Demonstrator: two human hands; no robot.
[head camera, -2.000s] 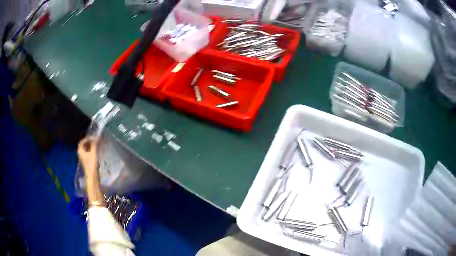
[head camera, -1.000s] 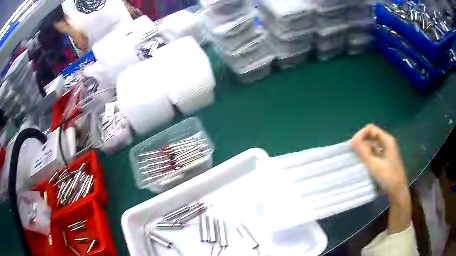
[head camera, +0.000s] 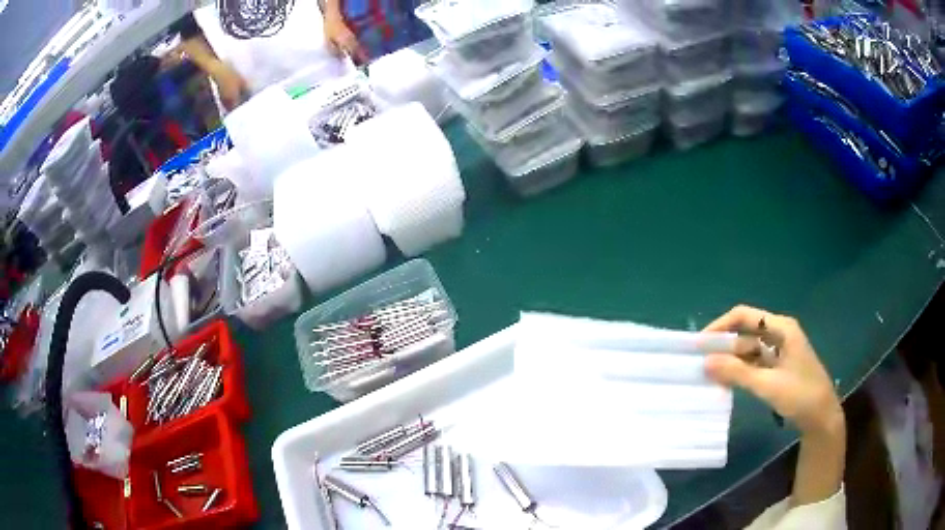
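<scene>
My right hand grips the right edge of a white separator sheet, with fingers and thumb on it. A small dark and silvery thing shows among the curled fingers; I cannot tell what. The sheet is ridged and hangs over the right part of the white tray. Silver cylinders with thin wires lie in the tray's left and middle. A clear plastic packing box with a row of cylinders stands behind the tray. My left hand is out of the picture.
A divided red bin with silver tubes and a black flexible arm are at left. White rolls or stacks stand behind the packing box. Stacked clear boxes are at the back, blue crates at back right. A person is across the bench.
Over two seconds the view has turned right, and my left hand has left the picture. In the last second my right hand has tilted the sheet, and its near edge has lifted.
</scene>
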